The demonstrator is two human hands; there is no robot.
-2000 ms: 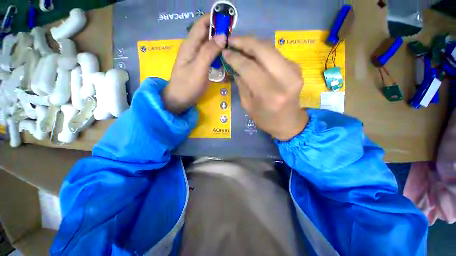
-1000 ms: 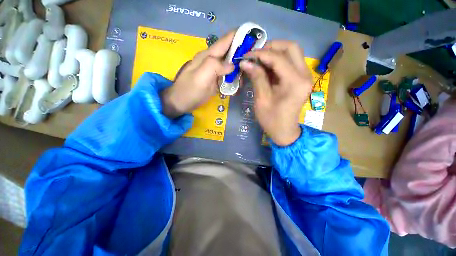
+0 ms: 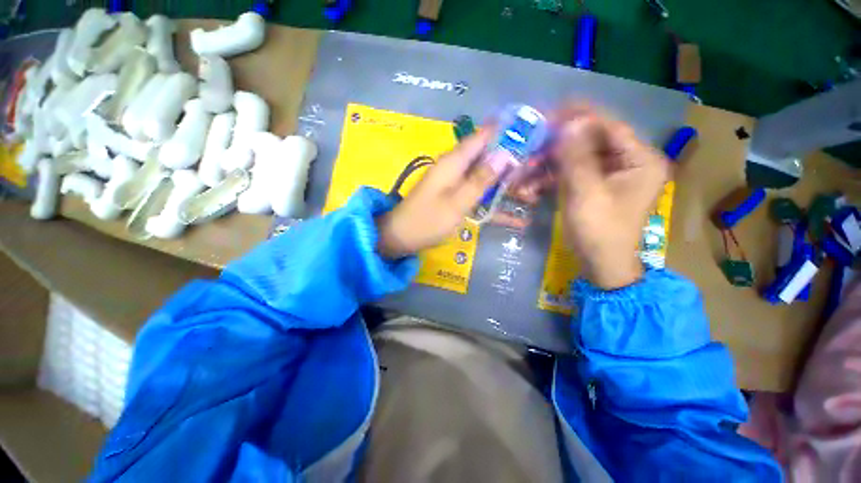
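Observation:
My left hand [image 3: 436, 203] is closed around a white plastic housing half [image 3: 483, 215] above the grey-and-yellow mat, with a blue battery [image 3: 515, 140] in it. The housing and battery are blurred and partly hidden by the fingers. My right hand [image 3: 612, 179] is raised just right of the housing, its fingers bent together and blurred. I cannot tell whether it holds anything. Many white housing halves [image 3: 160, 104] lie heaped at the left. At the right, a blue battery [image 3: 744, 207] is wired to a green circuit board [image 3: 736, 273].
The printed mat [image 3: 378, 66] lies on brown cardboard [image 3: 703, 321]. More blue batteries lie heaped at the right [image 3: 791, 271] and on the green surface [image 3: 510, 28]. A grey metal post [image 3: 802, 123] stands at right. An open carton [image 3: 57, 274] is at lower left. Another person's pink sleeve [image 3: 826, 377] is at lower right.
The view has shifted, so the mat and heap appear further right. My right hand has moved from over the battery to the housing's right side. The housing has tilted and more of it is covered.

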